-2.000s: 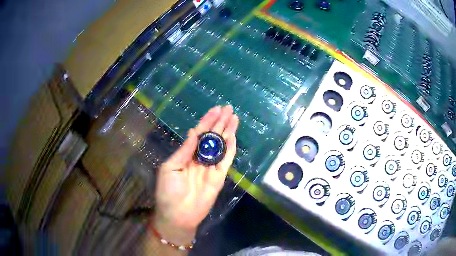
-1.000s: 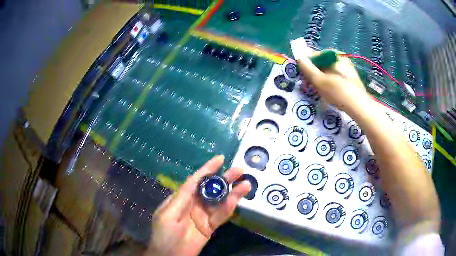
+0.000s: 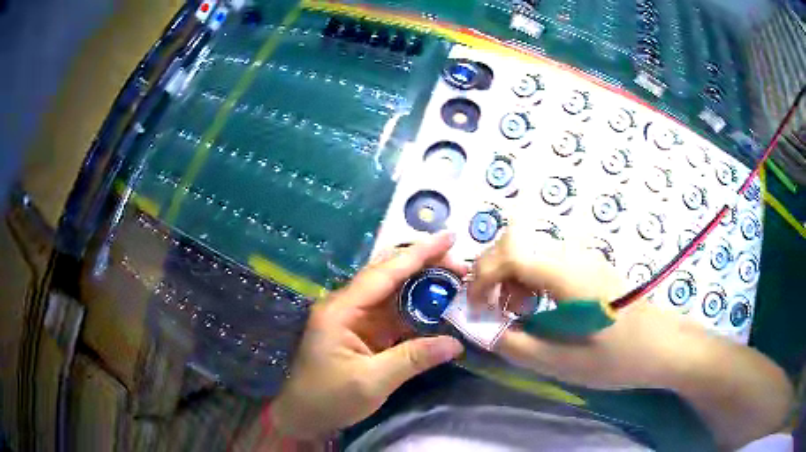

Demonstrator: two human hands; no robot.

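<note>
A round speaker driver (image 3: pixel 431 300) with a glossy black-blue front faces up in my left hand (image 3: pixel 358 353), held between thumb and fingers at the near left edge of the foam packing tray (image 3: pixel 402 199). My right hand (image 3: pixel 566 309) holds the green-handled test probe (image 3: pixel 570 320) and a small white pad (image 3: pixel 477 325), which meets the driver's right edge. The probe tip cannot be made out. The tray holds rows of silver-ringed drivers. One dark-fronted driver (image 3: pixel 461 74) lies at its far left corner pocket.
Clear blister trays lie on the green mat, a large one (image 3: pixel 265 132) at left and others (image 3: pixel 610 40) at the far side. A red lead (image 3: pixel 680 256) runs from the probe to the right edge. Brown cardboard (image 3: pixel 97 353) stands at left, layered sheets (image 3: pixel 778 88) at far right.
My right hand has come from the tray's far left corner to the driver in my left hand, with probe and pad. A driver now lies in that corner pocket. The view has shifted.
</note>
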